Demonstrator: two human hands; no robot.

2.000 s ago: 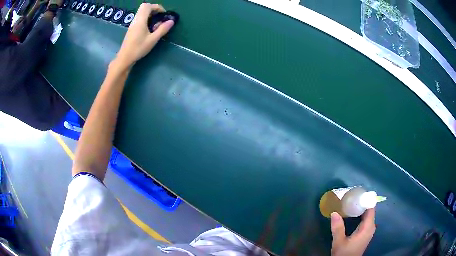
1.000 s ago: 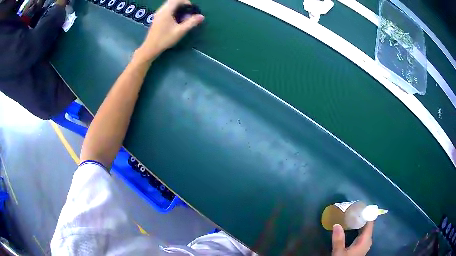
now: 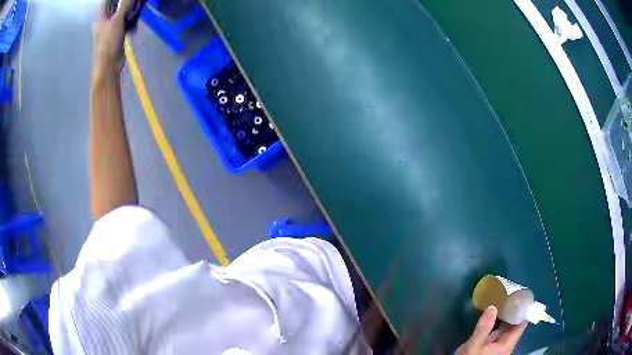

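Observation:
My left hand is at the top left, over the floor, blurred and partly cut off by the top edge. It holds a black round unit, whose details are hidden. My right hand is at the bottom right, cut off by the lower edge. Its thumb and fingers grip a glue bottle with an amber base, a whitish upper part and a pointed nozzle. The bottle lies tilted over the green bench, nozzle pointing right.
A blue floor bin full of black units with pale centres is beside the bench edge. Blue stools are on the grey floor at the left. A clear tray is at the right edge. A white crumpled piece lies at the far side.
The view has turned towards the floor on the left. My left hand has left the row of units on the bench and is over the floor with a black unit. My right hand still holds the bottle.

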